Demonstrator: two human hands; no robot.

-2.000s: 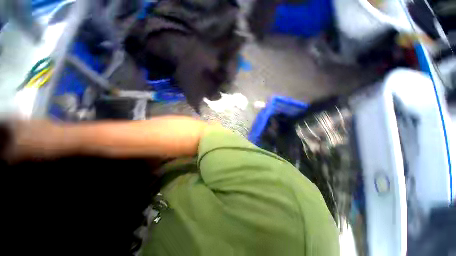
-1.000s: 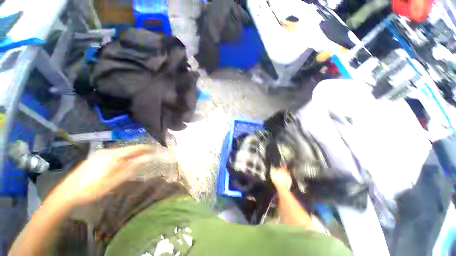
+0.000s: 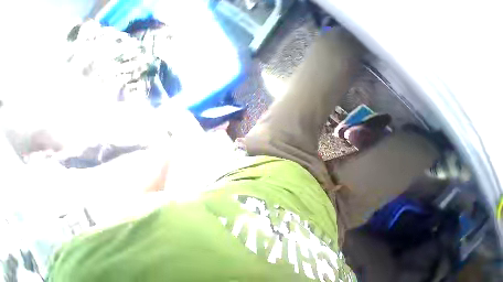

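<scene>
The picture is blurred and strongly overexposed on the left. A pile of pale, mottled garment pieces, camouflage-look, lies at the upper left beside a blue-rimmed container or surface. A skin-toned patch at the far left, probably my left hand, is washed out by glare, near pale cloth. Part of my left forearm shows beside my green shirt. I cannot tell finger positions or whether anything is held. My right hand is not seen.
A blue rim runs beside the floor. My brown-trousered legs extend to the upper right, with a shoe or foot between them. A white curved table edge bounds the right. Blue and dark items lie at the lower right.
The view has swung left. The plaid cloth, my right hand and the blue bin holding the cloth have left view. The pale garment pile has come into view.
</scene>
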